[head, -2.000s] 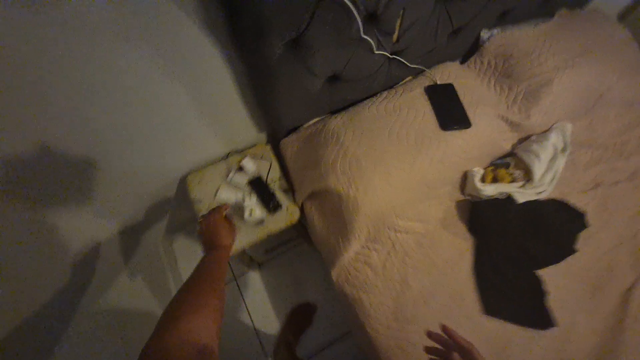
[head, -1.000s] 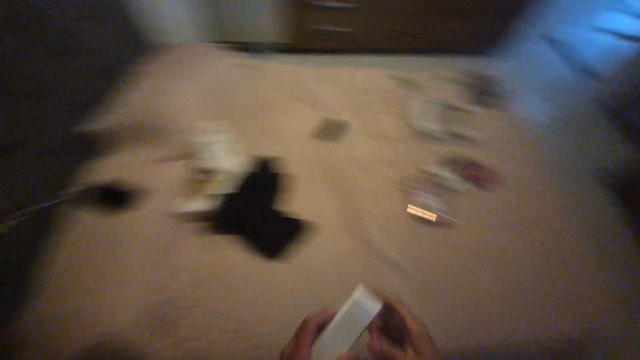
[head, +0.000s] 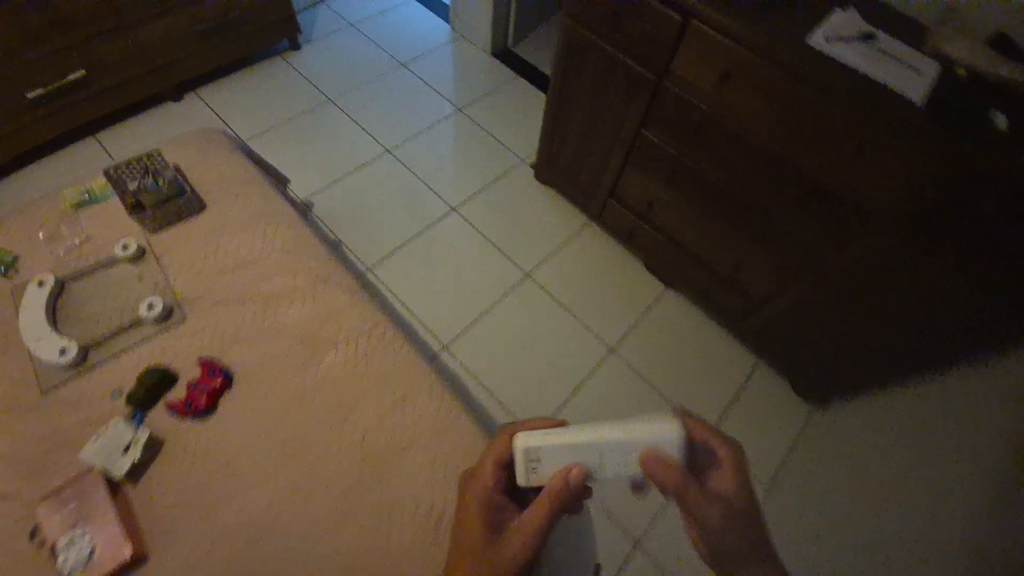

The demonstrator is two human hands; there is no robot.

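Observation:
A white rectangular box-like device [head: 600,448] with small dark print at its left end is held between both my hands, low in the view. My left hand [head: 516,496] grips its left end, thumb on the near face. At the right end, my right hand [head: 712,488] holds it with the thumb pressed near the lower edge. Behind the device, the other fingers are mostly hidden. To the left, on the pink bedspread [head: 320,416], lie a red game controller [head: 202,390], a dark green object [head: 150,387], a small white item [head: 116,448] and a pink box [head: 86,520].
A glass bathroom scale [head: 112,300], underside up, and a dark patterned item [head: 154,190] lie on the bed. White floor tiles [head: 448,272] run beside it. A dark wooden dresser [head: 720,160] stands right, bearing papers [head: 876,56]; another wooden cabinet [head: 120,64] is at upper left.
Two seconds ago one hand was at the bedside table and the other was over the bed. Both hands now hold the white device, as one second ago. The view has swung widely.

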